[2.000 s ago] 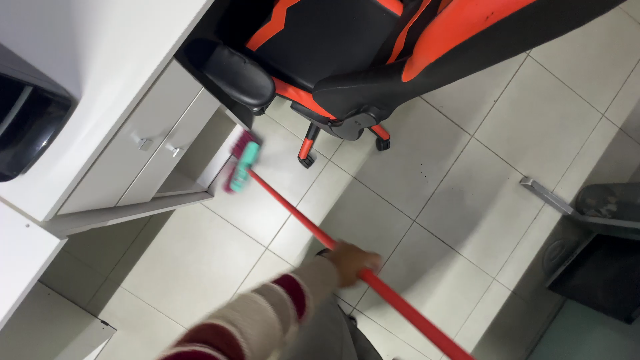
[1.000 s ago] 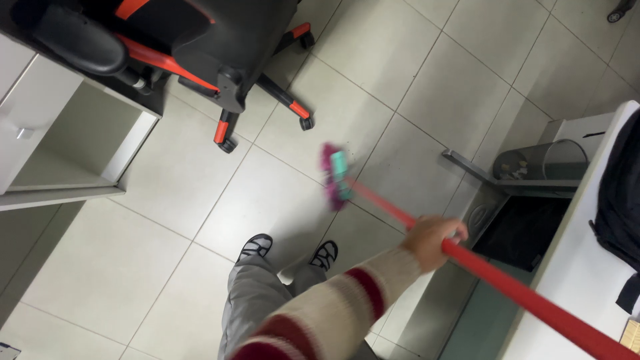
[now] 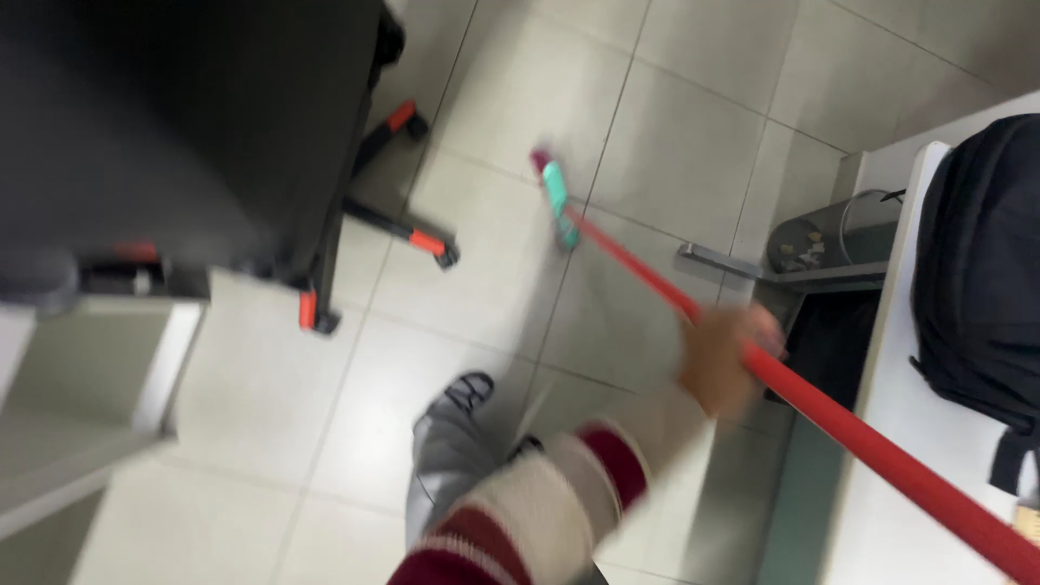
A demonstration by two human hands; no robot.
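Note:
My left hand (image 3: pixel 723 357), blurred, is closed around the red handle (image 3: pixel 861 439) of a floor broom. The handle slants from the lower right edge up to the broom head (image 3: pixel 556 195), which is turquoise with dark pink bristles and touches the tiled floor (image 3: pixel 479 301) beyond my feet. A striped knit sleeve (image 3: pixel 561 487) covers my left arm. My right hand is outside the view.
An office chair (image 3: pixel 187 138) with orange-tipped legs fills the upper left, above an open-fronted white cabinet (image 3: pixel 171 366). On the right, a black backpack (image 3: pixel 983 268) lies on a white desk, beside a mesh bin (image 3: pixel 812 240) holding scraps. My shoe (image 3: pixel 471 392) is below.
The broom head has moved from beside the cabinet, across the floor, to the open tiles between chair and desk. My left hand has kept its hold. The view has shifted to the right.

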